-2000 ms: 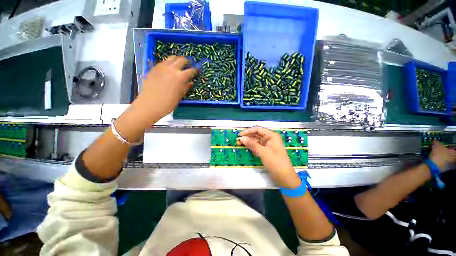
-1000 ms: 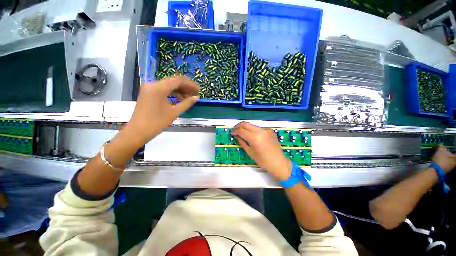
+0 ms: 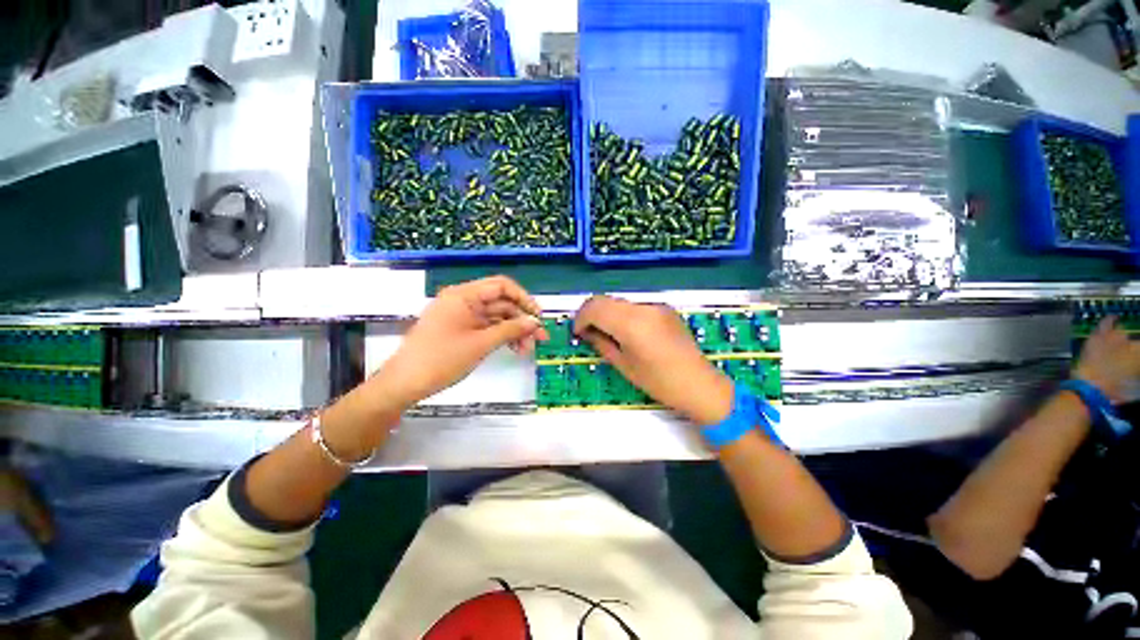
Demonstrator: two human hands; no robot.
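A green PCB panel (image 3: 753,378) lies on the conveyor in front of me, with small blue, white and dark parts standing on it. My left hand (image 3: 465,335) is at the panel's left end, thumb and fingertips close together at its upper left corner. My right hand (image 3: 650,355), with a blue wrist band, is over the panel's middle left, fingertips down at its upper row. Any small part between either hand's fingertips is too small to make out. The left blue bin (image 3: 363,175) and right blue bin (image 3: 675,63) hold dark capacitors with yellow-green stripes.
Conveyor rails (image 3: 925,394) run left to right. A silvery ribbed stack (image 3: 863,188) lies right of the bins. A handwheel (image 3: 229,223) is at left. Another person's hand (image 3: 1109,363) is over a board at far right. Another PCB panel (image 3: 50,365) is at far left.
My left hand has moved from over the left bin down and right to the panel's left end. My right hand stays over the panel, its fingertips now slightly left of where they started.
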